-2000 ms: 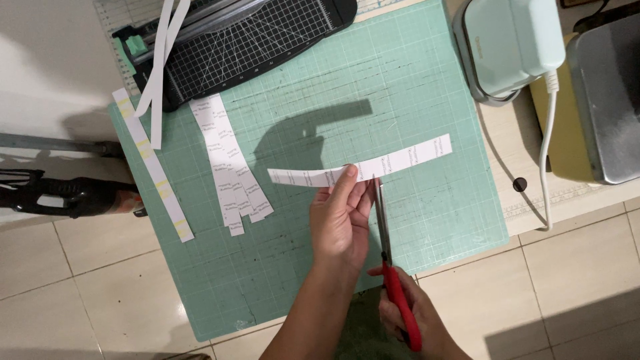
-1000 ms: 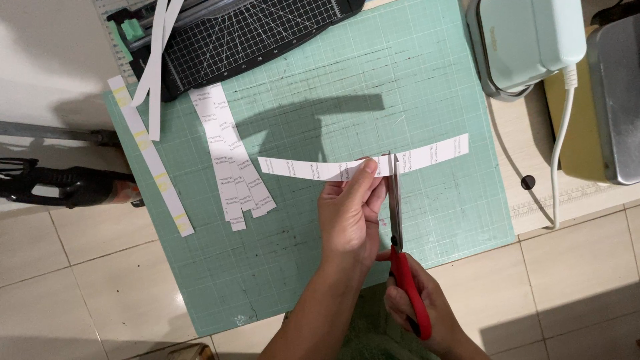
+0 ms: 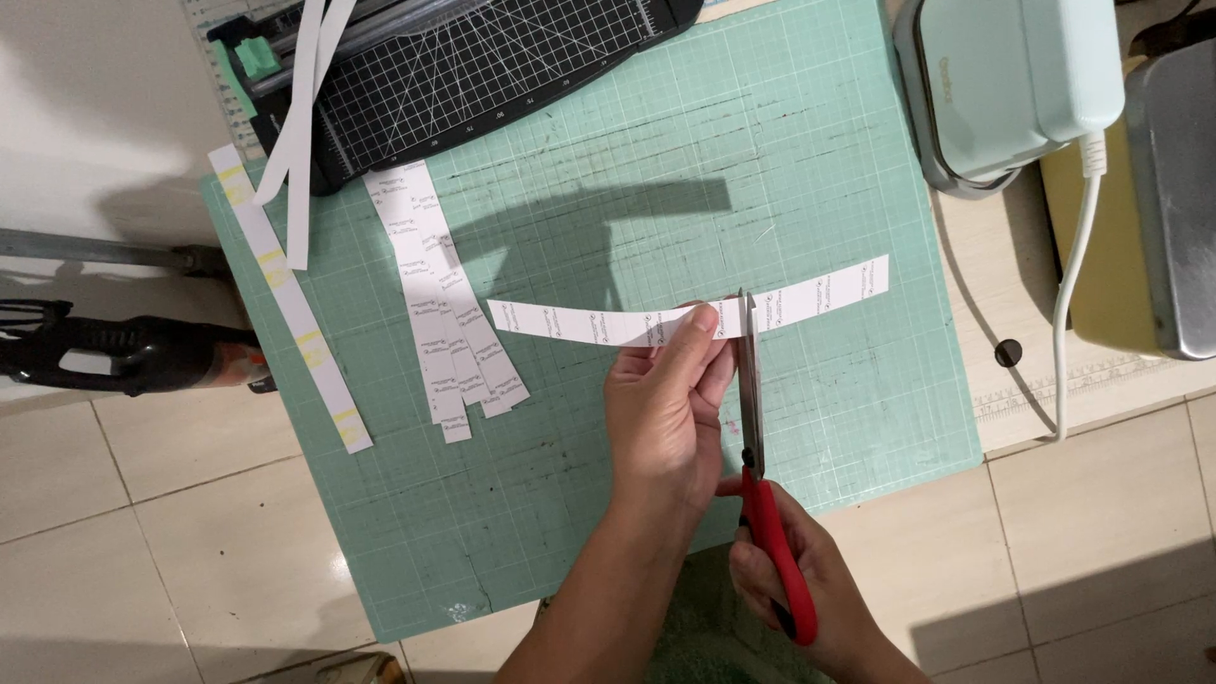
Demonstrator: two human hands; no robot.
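Note:
My left hand (image 3: 670, 408) pinches a printed white paper strip (image 3: 589, 325) between thumb and fingers, near the strip's middle. Red-handled scissors (image 3: 781, 560) are gripped in my right hand (image 3: 807, 570), just to the right of the left wrist. Their blades (image 3: 750, 389) point up and cross the strip right beside my left fingertips; they look nearly closed. Several more printed strips (image 3: 437, 304) lie overlapping on the green cutting mat (image 3: 570, 503), left of my hands. A single strip with yellow marks (image 3: 290, 294) lies along the mat's left edge.
A black paper trimmer (image 3: 494, 71) stands on the mat's upper left, with narrow white strips (image 3: 302, 142) hanging over it. At the upper right is a pale green device (image 3: 1016, 85) with a white cable (image 3: 1073, 285), beside a yellow-and-grey box (image 3: 1102, 247). A tiled floor (image 3: 1092, 532) shows below.
Along the strip, the scissor blades and my left fingers now sit farther right than two seconds ago. The blades have come across the strip; earlier their tips were at its lower edge.

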